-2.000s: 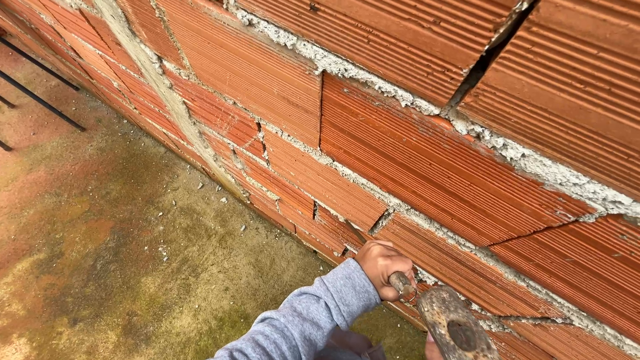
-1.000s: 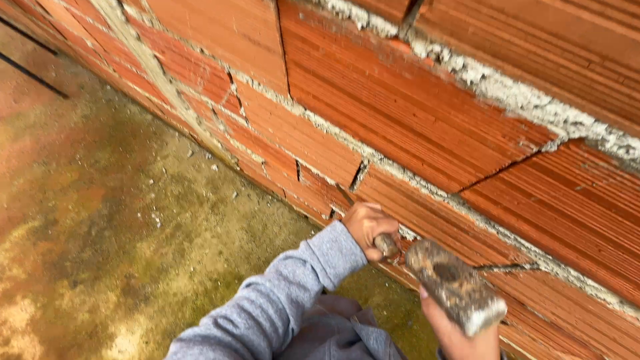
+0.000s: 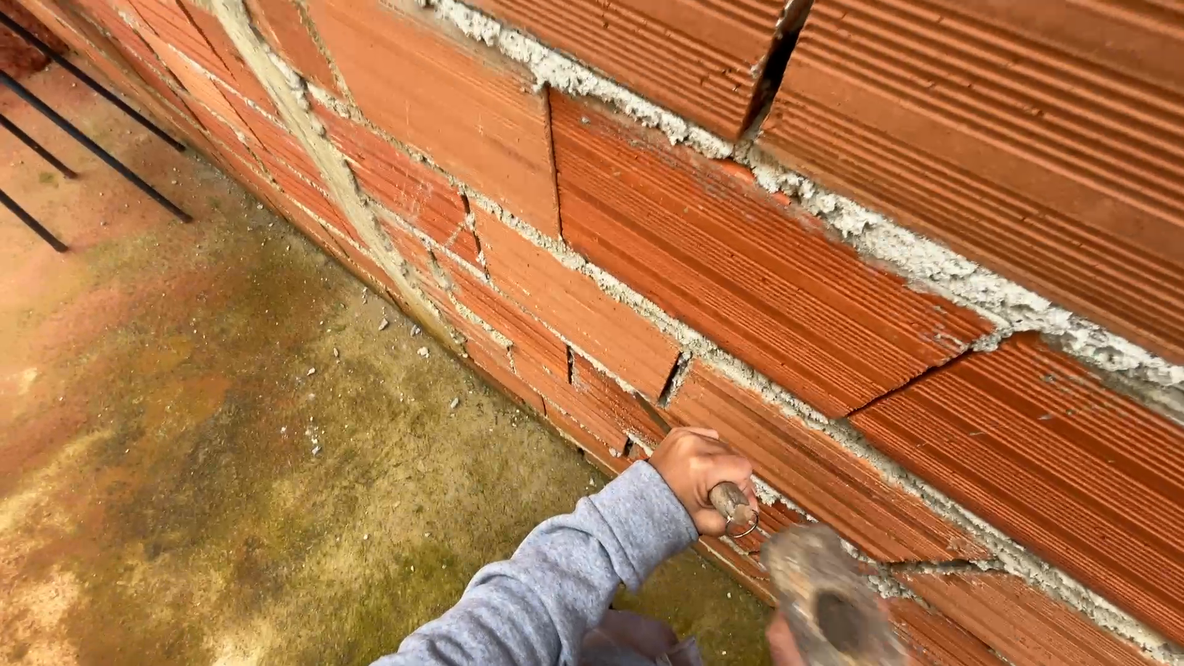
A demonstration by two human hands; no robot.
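My left hand, in a grey sleeve, is closed around a metal chisel. Its struck end sticks out toward the lower right, and its thin blade end reaches the mortar joint of the hollow clay brick wall. Just right of that end is the worn, blurred head of a club hammer. Only a small part of my right hand shows at the bottom edge, beside the hammer head; the handle and most of the fingers are hidden.
Rough pale mortar fills the joints between the bricks, with dark gaps at some. A vertical mortar strip crosses the wall at left. Mortar crumbs lie on the stained concrete floor. Several dark steel bars stick in at upper left.
The hammer head has shifted against the chisel's end and now sits lower in view, with less of my right hand showing. My left hand stays closed on the chisel at the wall.
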